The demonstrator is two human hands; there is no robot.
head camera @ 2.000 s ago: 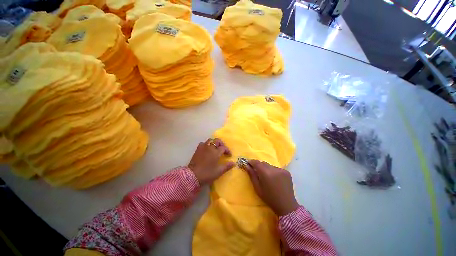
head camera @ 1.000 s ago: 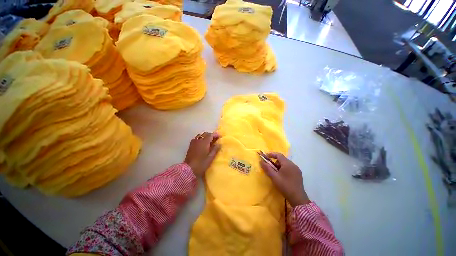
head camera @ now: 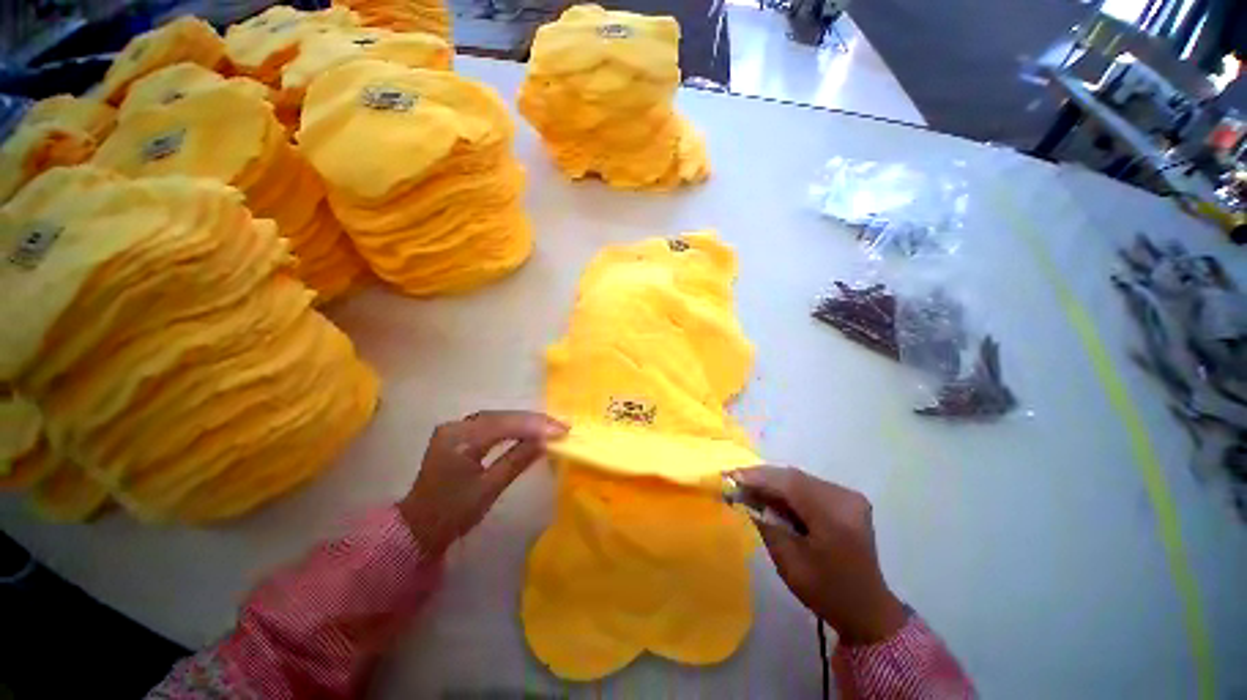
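Observation:
Several yellow fabric pieces (head camera: 643, 574) overlap flat on the table in front of me. A small dark-and-pale patch (head camera: 631, 410) lies on the upper piece. My left hand (head camera: 472, 472) pinches the left end of that piece's raised near edge. My right hand (head camera: 818, 540) is at the right end of the same edge and holds small metal thread snips (head camera: 749, 501), with a dark cord hanging below. The snips' tips touch or nearly touch the cloth; whether the right fingers also grip the cloth cannot be told.
Tall leaning stacks of yellow pieces (head camera: 178, 356) stand at the left, with another stack (head camera: 602, 103) at the far side. Clear plastic bags (head camera: 889, 198), dark brown bundles (head camera: 859, 317) and grey strips (head camera: 1190, 342) lie at the right. A yellow line (head camera: 1115, 376) crosses the white table (head camera: 875, 479).
My left hand has moved down and left and now pinches the cloth edge. My right hand with the snips has moved lower. The near edge of the patched piece is now raised. The view has shifted.

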